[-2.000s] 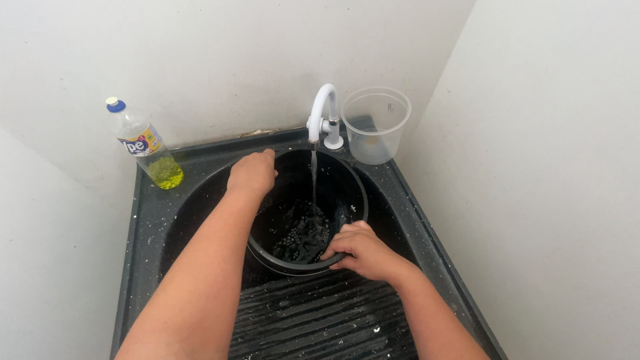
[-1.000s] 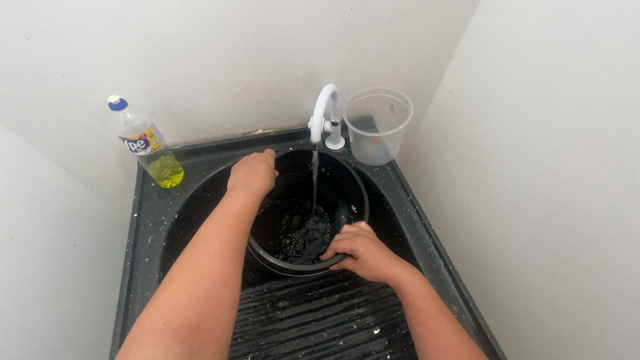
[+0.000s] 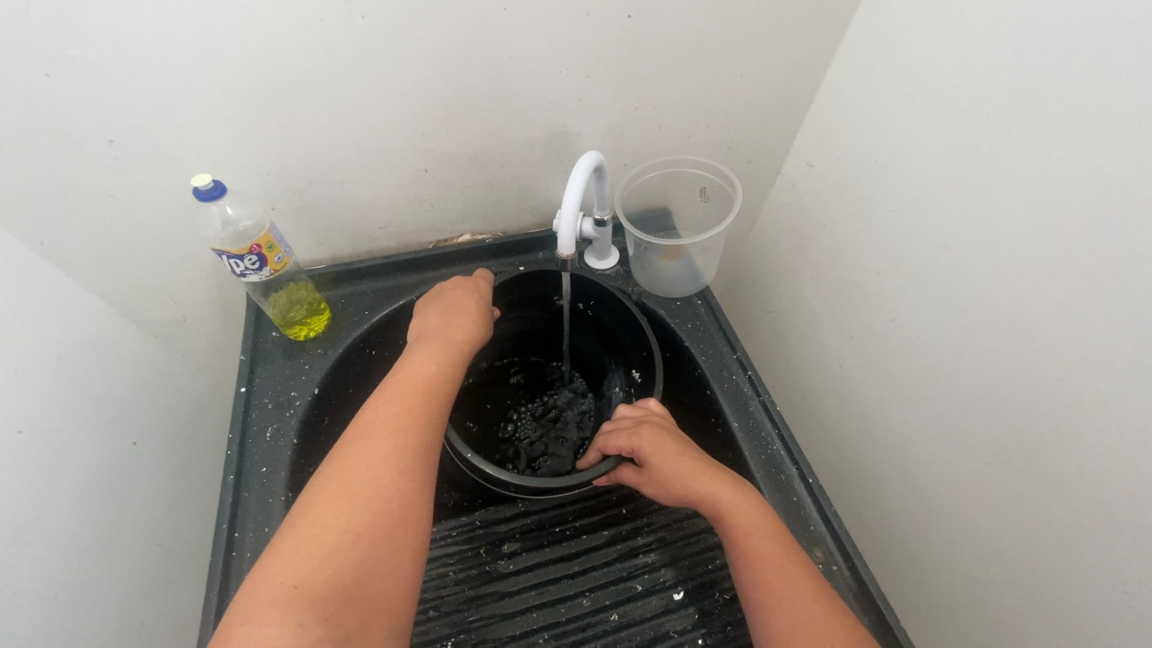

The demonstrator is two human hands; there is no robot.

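A black bucket (image 3: 660,360) stands in the basin of a dark laundry sink (image 3: 351,378), its mouth tilted toward me. From a white curved faucet (image 3: 572,202) a thin stream of water runs into it, and bubbling water (image 3: 544,423) lies inside. My left hand (image 3: 454,310) grips the rim at the back left; its fingertips are partly hidden. With fingers inside and thumb outside, my right hand (image 3: 650,450) holds the rim at the front right.
On the sink's back left corner is a dish soap bottle (image 3: 270,261) with yellow-green liquid. A clear plastic tub (image 3: 679,229) stands right of the faucet. The ribbed washboard (image 3: 576,576) slopes in front of the bucket. Walls rise behind and on both sides.
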